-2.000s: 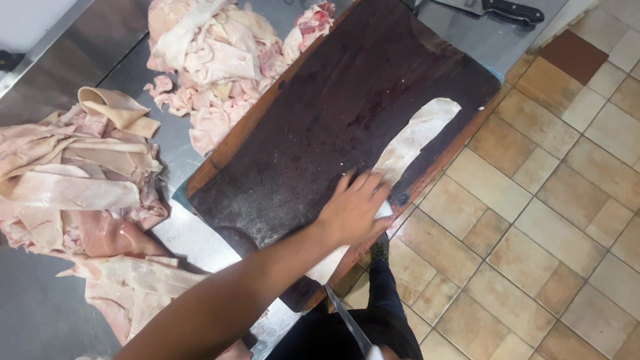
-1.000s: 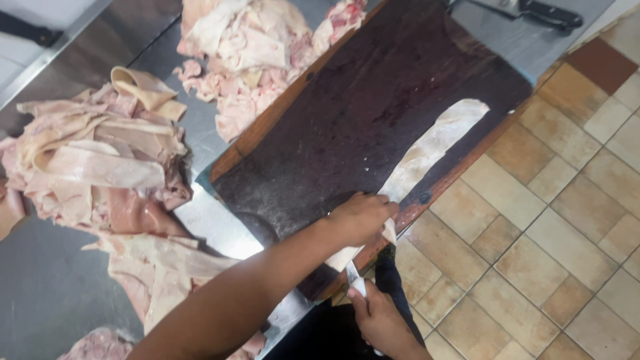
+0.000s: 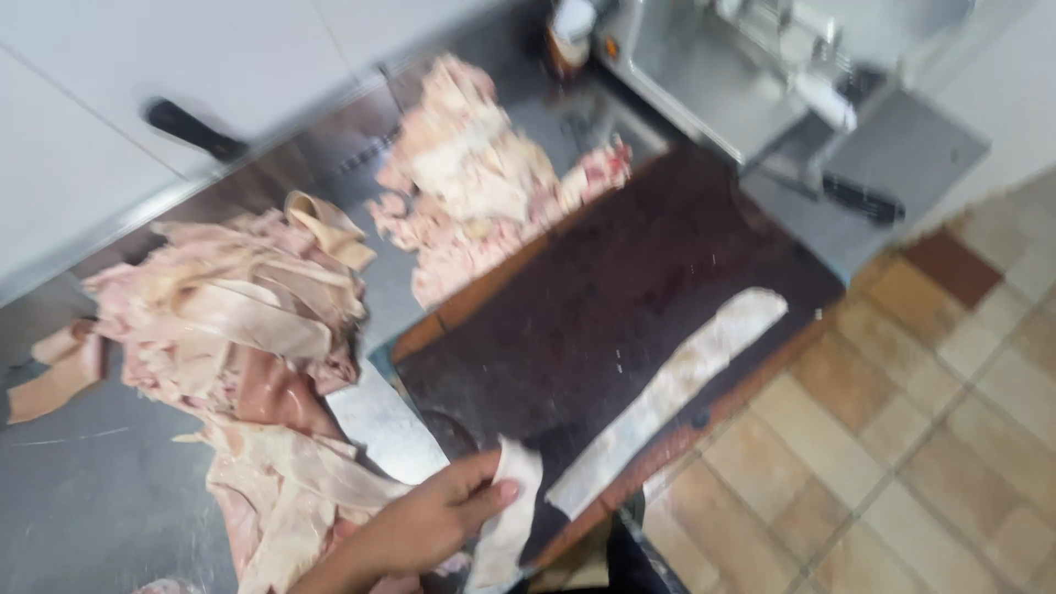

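Note:
My left hand (image 3: pixel 450 507) pinches a short pale strip of animal skin (image 3: pixel 510 511) between thumb and fingers at the near left corner of the dark cutting board (image 3: pixel 577 297). Along the board's near edge, apart from my hand, a long pale strip of skin or fat (image 3: pixel 672 388) lies flat. My right hand is out of view. A narrow blurred thing, perhaps a knife blade (image 3: pixel 652 549), shows at the bottom edge below the board.
Left of the board, a large heap of skin pieces (image 3: pixel 247 313) rests on the steel counter (image 3: pixel 82 470). Another pale heap (image 3: pixel 474 165) touches its far side. A black-handled knife (image 3: pixel 862 198) lies beyond the right end, near a metal machine (image 3: pixel 718 66). Another dark handle (image 3: pixel 194 128) is by the wall.
My left hand has come off the long strip and moved left, now with a separate short piece. My right hand, seen with a knife one second ago, has left the view. The view has shifted.

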